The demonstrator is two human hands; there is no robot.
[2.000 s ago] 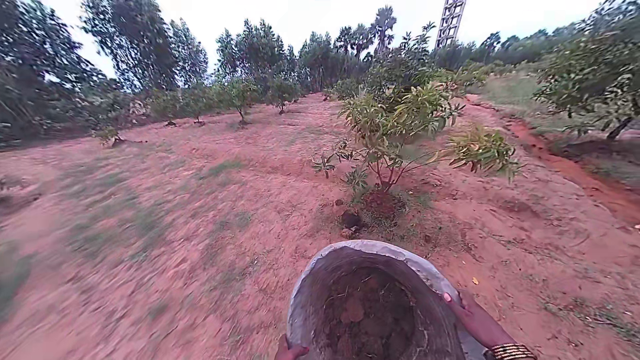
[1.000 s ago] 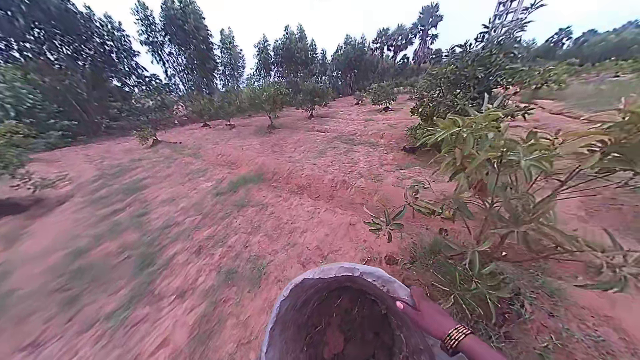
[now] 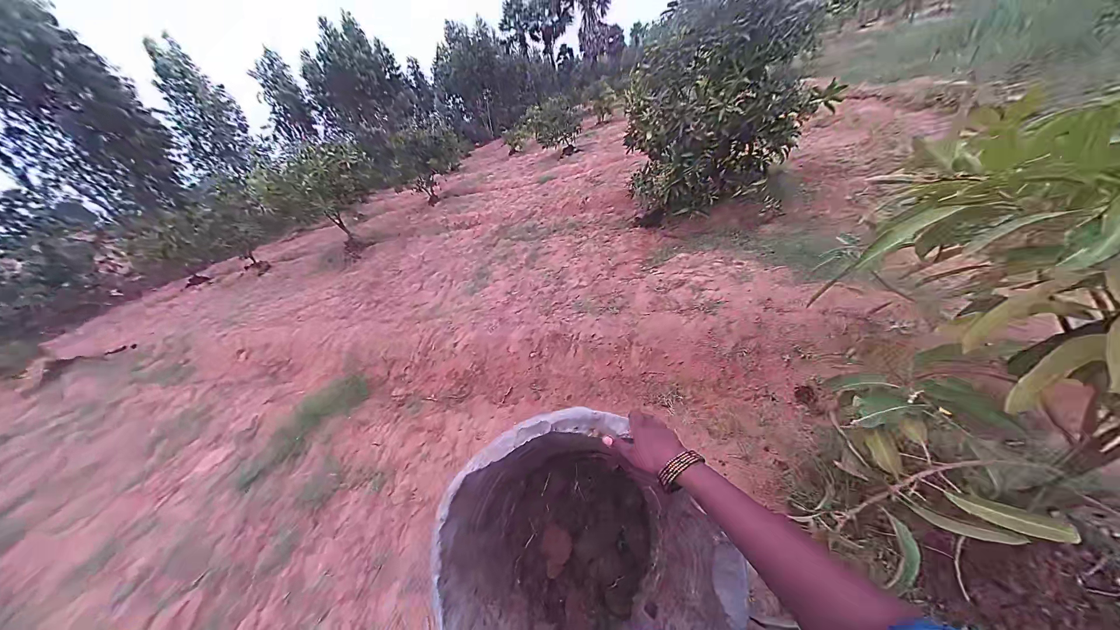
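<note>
A wide, round grey basin [image 3: 464, 516] with a thick rough rim is at the bottom centre, tilted so its inside shows. Dark brown clods and bits of straw, perhaps soil or dung [image 3: 582, 551], lie at its bottom. My right hand [image 3: 647, 444] grips the far right part of the rim, thumb on the inner side; bangles circle the wrist and a blue sleeve edge shows at the lower right. My left hand is out of view.
A leafy young tree [image 3: 1041, 262] stands close on the right, its low branches near my forearm. A denser bushy tree [image 3: 717, 114] is farther ahead. Reddish uneven soil [image 3: 525, 324] with grass patches slopes between rows of small trees [image 3: 328, 188].
My right hand has moved from the basin's right side to its far rim. My left hand, at the rim two seconds ago, has left view. The young tree is now nearer on the right.
</note>
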